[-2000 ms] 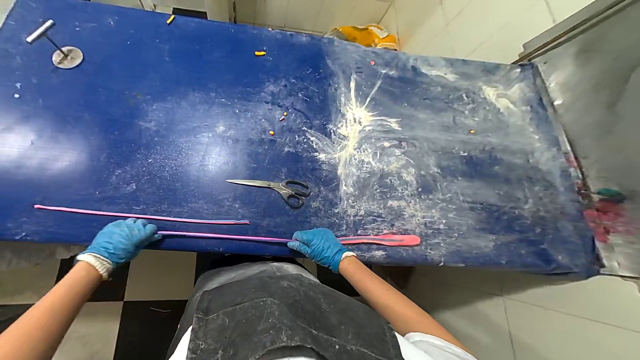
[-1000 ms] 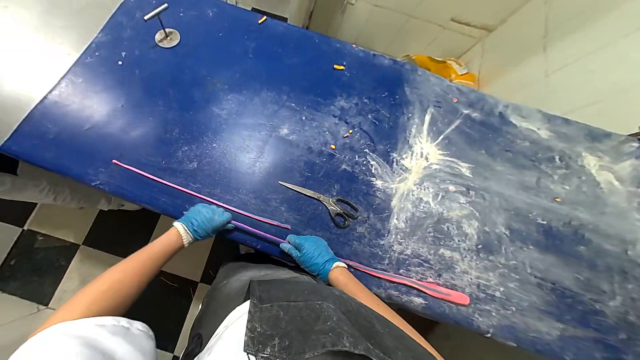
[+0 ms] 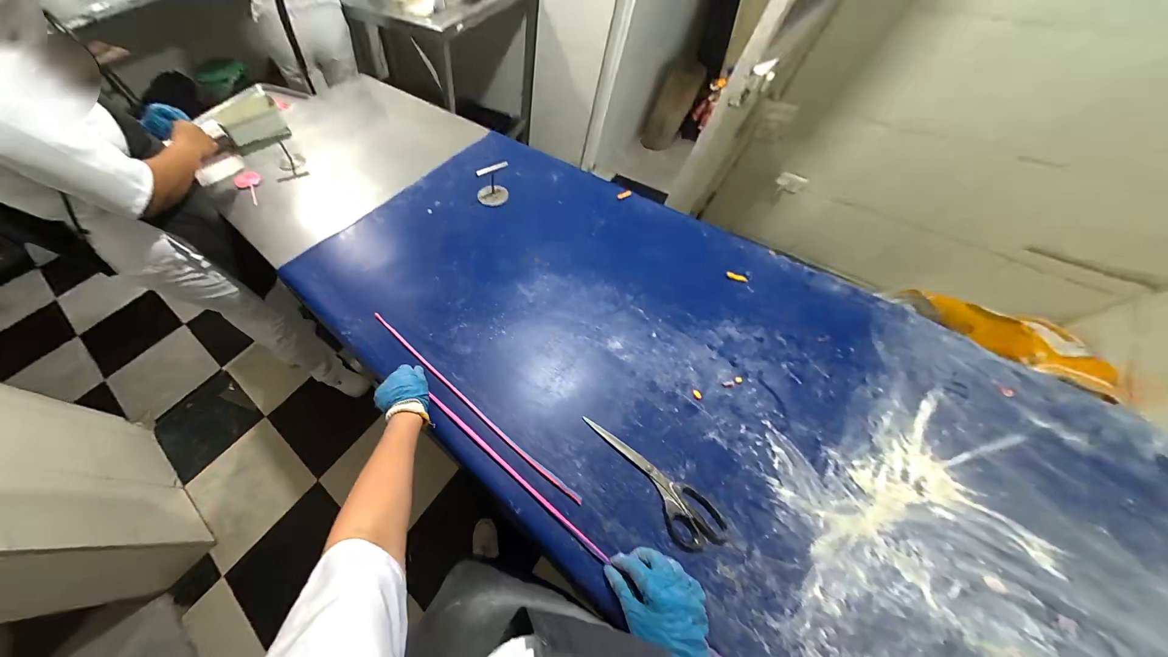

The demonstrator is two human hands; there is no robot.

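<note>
Near the front edge of the blue table, my gloved left hand grips the far end of a thin pink rope of soft material. My gloved right hand is on the same rope closer to my body, its fingers curled around it; the part beyond that hand is mostly hidden. A second thin pink strand lies loose on the table, beside the held rope. Black-handled scissors rest with blades parted from my right hand, pointing up and left.
White powder is spread at the right. A metal disc with a T-handle stands at the far end. Orange bits dot the table. Beyond, a co-worker stands at a steel table. A yellow-orange bag lies by the wall.
The view has swung far to the left, bringing the co-worker and steel table into sight. My hands are farther apart along the rope than one second ago.
</note>
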